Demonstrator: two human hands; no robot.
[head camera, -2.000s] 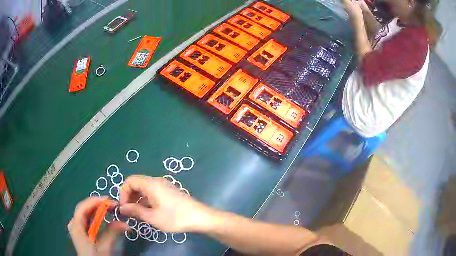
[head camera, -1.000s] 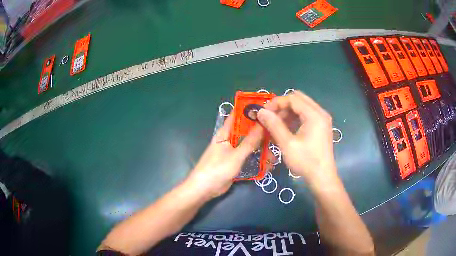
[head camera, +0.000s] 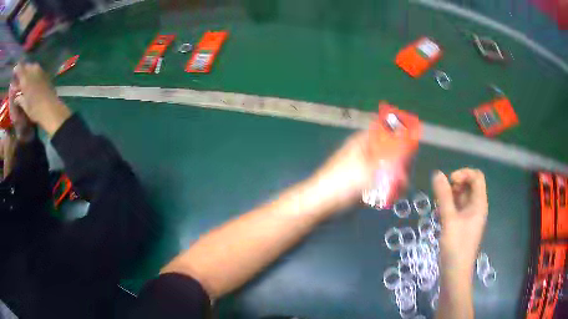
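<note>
My left hand (head camera: 354, 163) is shut on an orange housing (head camera: 393, 146), held up over the bench by the rail; both are blurred. A small white patch shows near the housing's top and a pale area at its lower end. My right hand (head camera: 464, 202) is to the right of the housing, apart from it, with thumb and curled fingers apart and nothing seen in it. A pile of thin white rings (head camera: 408, 252) lies on the green bench below the housing and left of my right hand.
A pale rail (head camera: 249, 103) crosses behind my hands. Orange units (head camera: 207, 52) lie beyond it, some with rings beside them. A black tray of orange housings (head camera: 534, 274) is at the right edge. Another person's dark sleeve (head camera: 103, 168) and hands are at left.
My left hand has carried the housing up and forward, towards the rail. My right hand has come off the housing. The view has turned left, bringing in the person at left.
</note>
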